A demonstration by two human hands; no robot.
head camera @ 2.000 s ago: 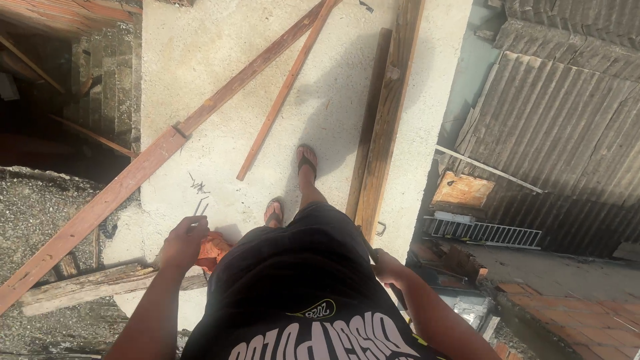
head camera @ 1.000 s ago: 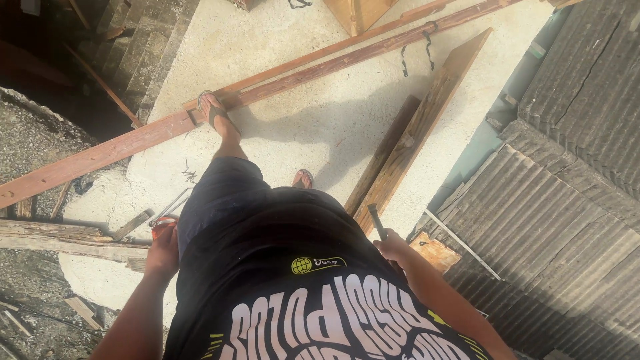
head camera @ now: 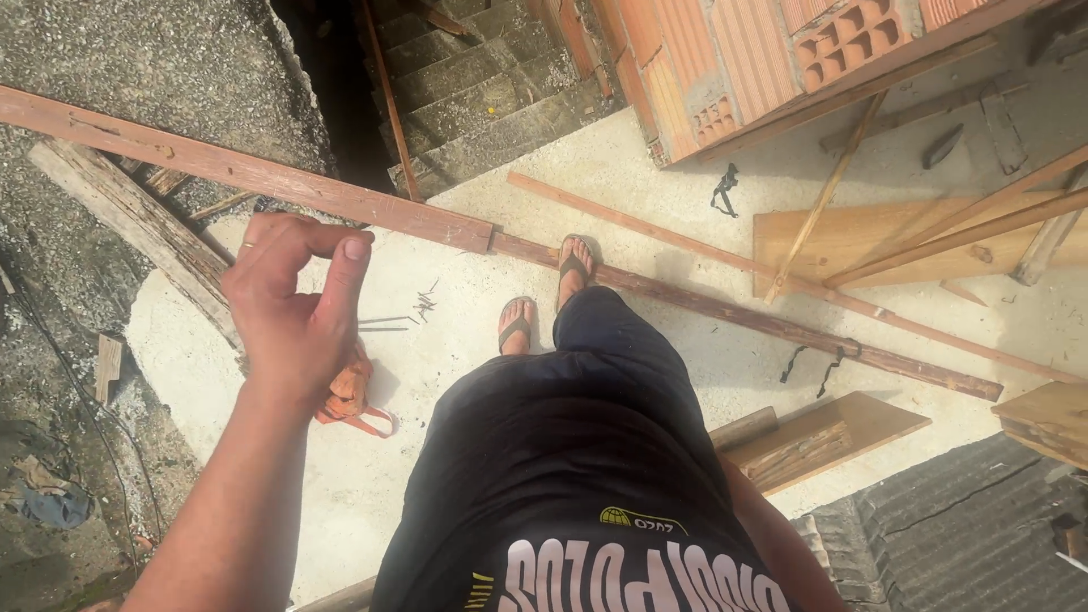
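My left hand [head camera: 293, 297] is raised at the left, thumb and index finger pinched together. A thin dark sliver, perhaps a nail, shows at the fingertips; most of it is hidden. Behind the hand, a long reddish wooden board [head camera: 323, 189] runs across the floor. An orange bag [head camera: 347, 391] with a strap lies below and beside the wrist. Two thin metal rods [head camera: 384, 324] and a scatter of nails [head camera: 424, 303] lie to the right of the hand. My right forearm [head camera: 769, 531] hangs beside my body, its hand out of sight.
My sandalled feet stand on the pale concrete slab [head camera: 476, 408], one against a long dark beam [head camera: 722, 304]. Concrete steps [head camera: 493, 93] descend behind a slab edge. A hollow-brick wall [head camera: 731, 59] stands upper right. Planks [head camera: 935, 238] and dark straps [head camera: 725, 191] lie right; corrugated roofing [head camera: 952, 518] is below.
The view has swung strongly. My left hand has come up from beside my body with thumb and index finger pinched. My right hand, earlier seen with a dark handle-like object, is out of sight.
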